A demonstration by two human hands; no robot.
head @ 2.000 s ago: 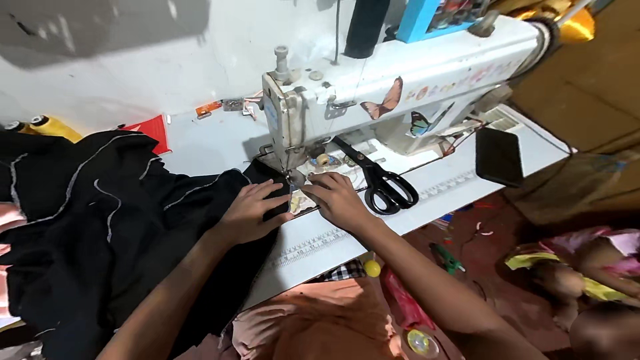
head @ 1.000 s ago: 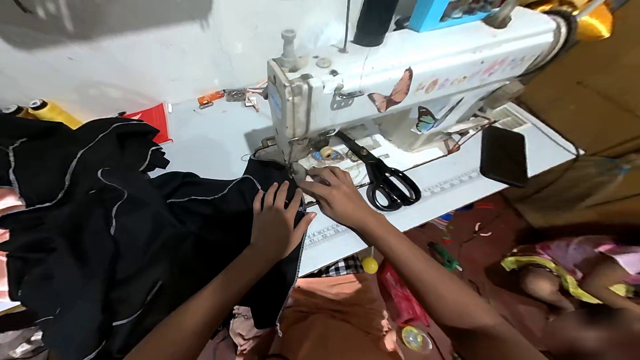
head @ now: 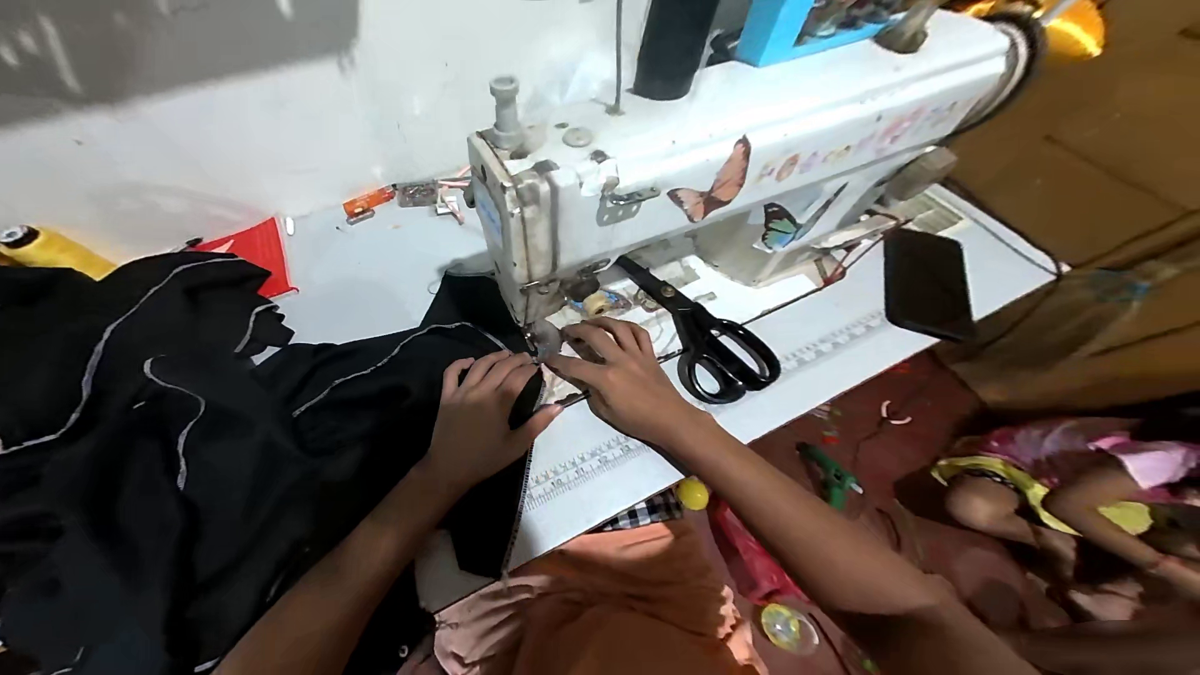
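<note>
Black fabric with white edge stitching (head: 244,450) spreads over the left of the table and runs under the needle area of a white sewing machine (head: 600,197). My left hand (head: 487,408) lies flat on this fabric just left of the presser foot, fingers spread a little. Close by on the right, my right hand (head: 619,375) has its fingertips at the presser foot and the fabric's edge; whether they pinch it I cannot tell. Black-handled scissors (head: 717,352) rest on the machine bed beside my right hand, blades toward the machine.
A black phone (head: 928,283) lies at the table's right end. Measuring-scale marks (head: 600,459) run along the front edge. Behind the fabric are a yellow thread cone (head: 56,251), a red piece (head: 253,255) and an orange item (head: 368,202). A person (head: 1059,497) sits on the floor at right.
Two seconds ago the fabric's edge lay farther from the front of my left hand; the black fabric has shifted at the needle. My left hand has moved from beside the fabric's edge onto the fabric.
</note>
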